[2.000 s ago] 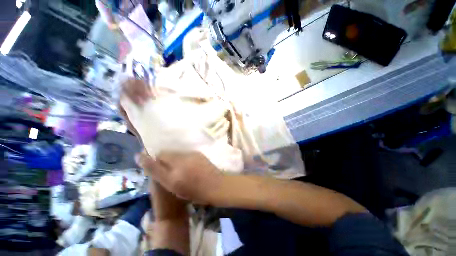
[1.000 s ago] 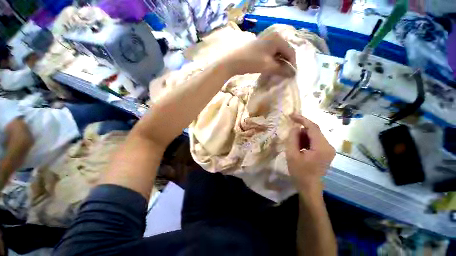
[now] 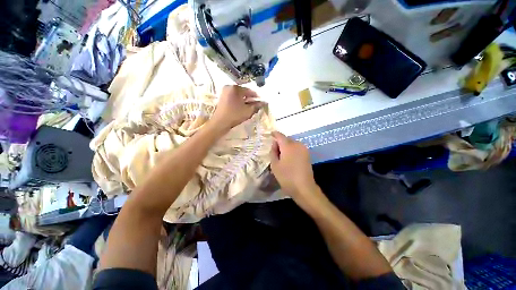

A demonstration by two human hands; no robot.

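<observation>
A cream garment (image 3: 147,136) lies heaped over the table's front left and hangs over its edge. A gathered seam (image 3: 237,161) runs across it in a puckered band. My left hand (image 3: 235,106) pinches the cloth edge just in front of the presser foot and needle (image 3: 252,72). My right hand (image 3: 291,161) grips the garment's right edge near the table's front edge, the thumb on top and the other fingers partly hidden. The sewing machine head (image 3: 271,17) stands beyond my hands.
A black smartphone (image 3: 379,56), thread snips (image 3: 339,86) and a small tan piece (image 3: 305,98) lie on the table right of the needle. A yellow item (image 3: 484,68) is at the right end. Cream cloth (image 3: 424,255) lies below right. Another worker's white-clothed part (image 3: 51,269) shows lower left.
The view has turned back to the needle. My left hand has come down from the raised, spread cloth to near the presser foot. The garment now lies lower on the table, with both hands still on it.
</observation>
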